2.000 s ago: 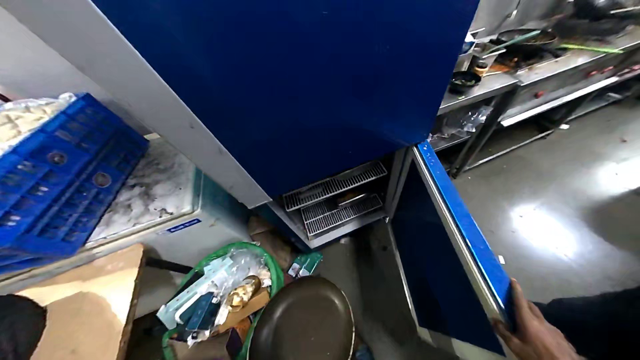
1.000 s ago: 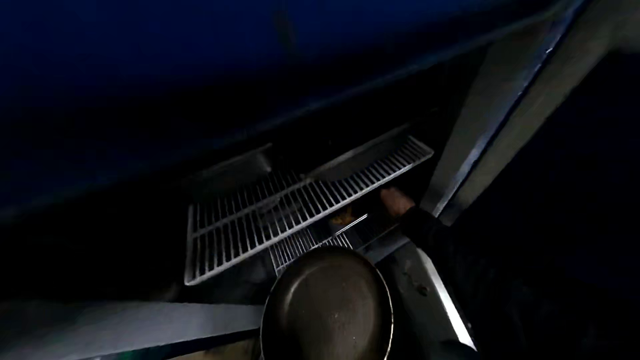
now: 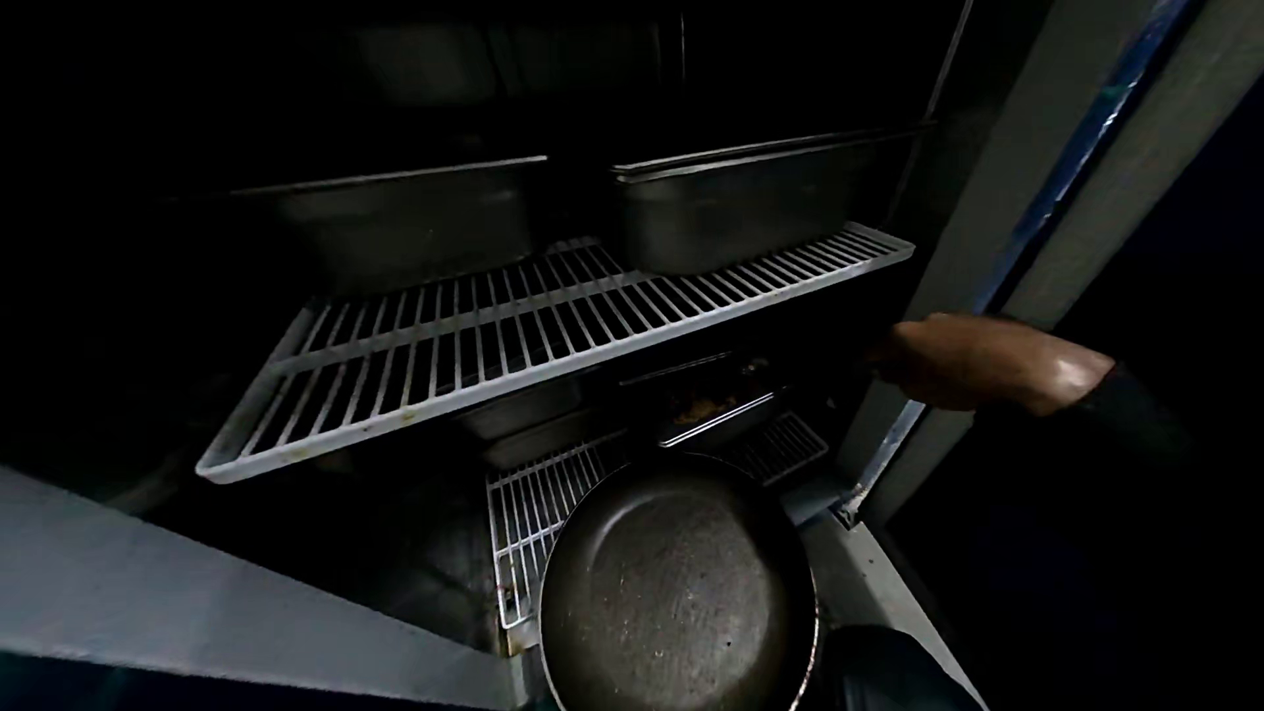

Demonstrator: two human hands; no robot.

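Note:
My right hand [image 3: 992,360] is at the right, beside the cabinet's door frame; its fingertips fade into shadow, so whether they hold anything cannot be told. A dark frying pan [image 3: 681,592] is at the bottom centre, its inside facing up. My left hand is out of sight, and the pan's handle does not show. Behind the pan, a rectangular metal container [image 3: 726,423] with some yellowish-brown food stands on the lower wire shelf [image 3: 533,523].
Two deep metal pans [image 3: 415,222] [image 3: 741,212] stand on the upper wire shelf [image 3: 474,326], whose front edge juts across the opening. Grey door frame parts [image 3: 997,178] [image 3: 197,583] bound both sides. Stacked containers [image 3: 528,425] sit lower left.
My right hand held the door's edge two seconds ago, then reached in below the upper shelf; now it is back at the right frame. The view has moved into the cabinet.

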